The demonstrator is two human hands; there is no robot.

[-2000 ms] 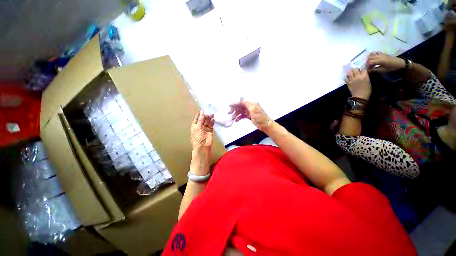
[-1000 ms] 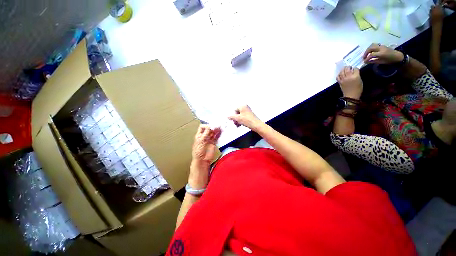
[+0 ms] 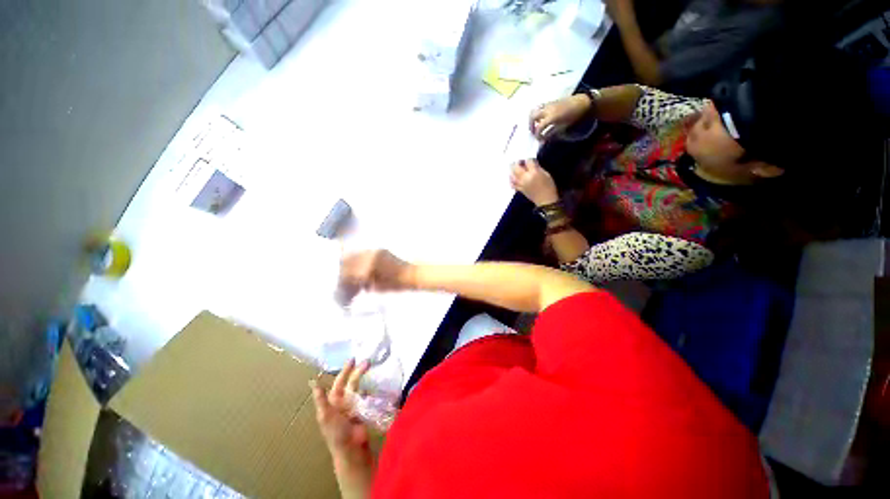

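Observation:
My left hand (image 3: pixel 342 409) is low over the table edge beside the brown carton, with its fingers apart. Clear crinkled plastic (image 3: pixel 379 407) lies against or beside its palm side. My right hand (image 3: pixel 371 273) is blurred over the white table, fingers curled downward; whether it holds anything cannot be told. Pale, clear material (image 3: pixel 366 336) lies between my hands, washed out by glare. A small white product box (image 3: pixel 334 218) stands just beyond my right hand. Another small product box (image 3: pixel 217 192) is farther left.
The open shipping carton (image 3: pixel 224 409) is at lower left, with plastic-wrapped white boxes (image 3: pixel 161 473) inside. A yellow tape roll (image 3: pixel 115 257) lies near the wall. Larger white boxes (image 3: pixel 273 24) and yellow slips (image 3: pixel 503 78) are at the far table. A coworker (image 3: pixel 634 195) sits at right.
The view has turned right. My right hand has moved away from my left, up toward the small box. My left hand's fingers have spread.

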